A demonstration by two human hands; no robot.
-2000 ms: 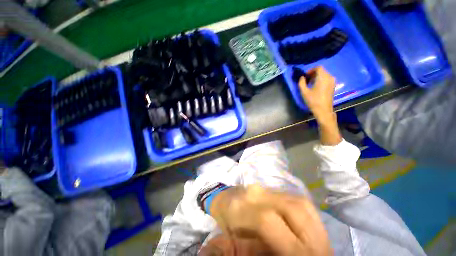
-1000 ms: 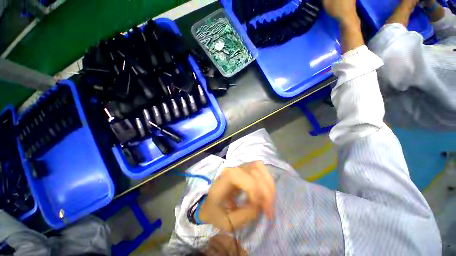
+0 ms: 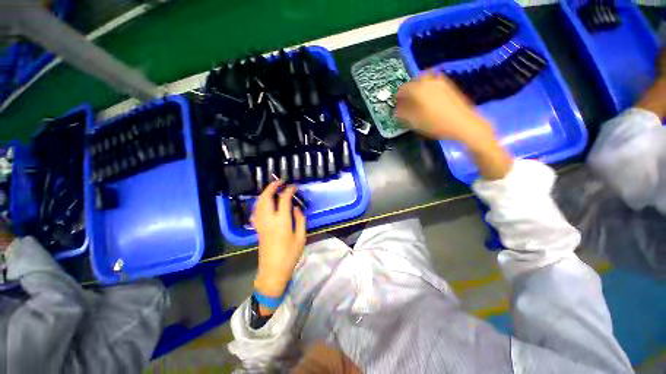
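Observation:
My left hand reaches into the near end of the main blue tray, fingers on a small black piece there; whether it grips it is unclear. The tray holds jumbled black units and a row of black units with shiny ends. My right hand is over the right edge of the clear parts box, which holds green and silver pieces. It is blurred, and its fingertips are not clear.
A blue tray with two rows of black units is at right, another beyond it. Blue trays with black units stand at left. Loose black pieces lie beside the box. Neighbours' sleeves show both sides. A green belt runs behind.
My left hand has gone from in front of my chest to the main tray. My right hand has moved left from the right-hand tray to the clear box. The camera view has shifted.

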